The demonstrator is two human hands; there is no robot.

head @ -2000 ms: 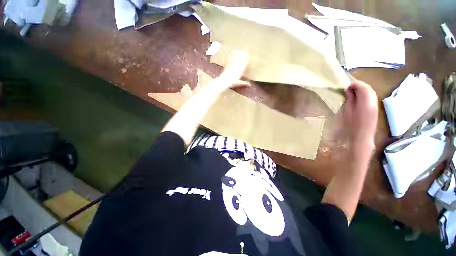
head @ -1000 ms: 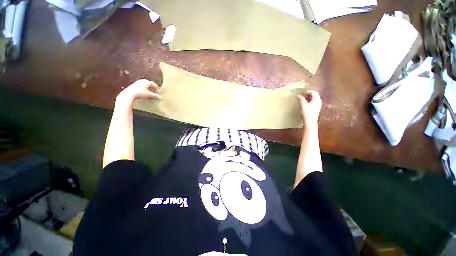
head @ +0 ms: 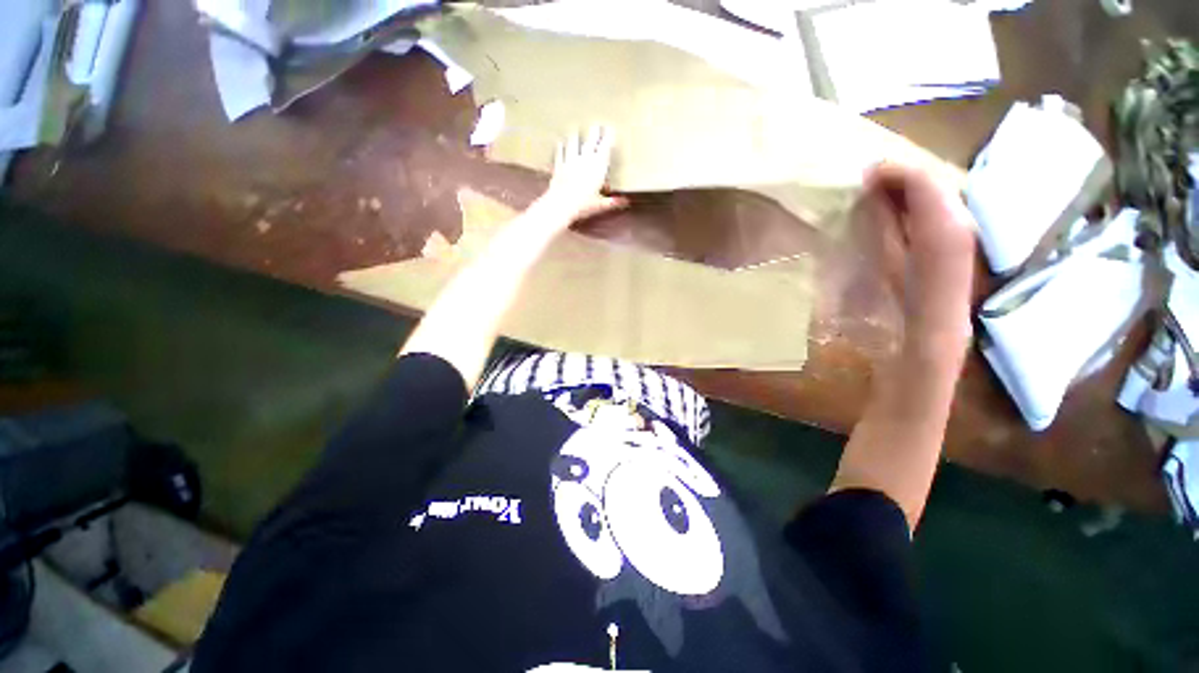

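Note:
A tan cut panel (head: 710, 125) lies across the far side of the work area, its near edge bowed and its right end raised. My left hand (head: 575, 178) lies flat near its left part, fingers spread. My right hand (head: 920, 217), blurred, is closed at the panel's right end; its fingertips are partly hidden. A second tan panel (head: 658, 309) lies nearer to me along the table edge, its notched end to the left, partly under my left forearm.
White pieces (head: 901, 53) lie stacked at the far side. Folded white bundles (head: 1065, 316) and an olive-tan heap (head: 1164, 145) lie at the right. A loose pile (head: 303, 46) is at the far left. A small white scrap (head: 488, 124) lies by the far panel. The reddish-brown table (head: 263, 171) has a near edge.
Both hands have moved from the ends of the nearer panel to the farther one. The nearer panel now lies released, and the right end of the farther panel has been taken up.

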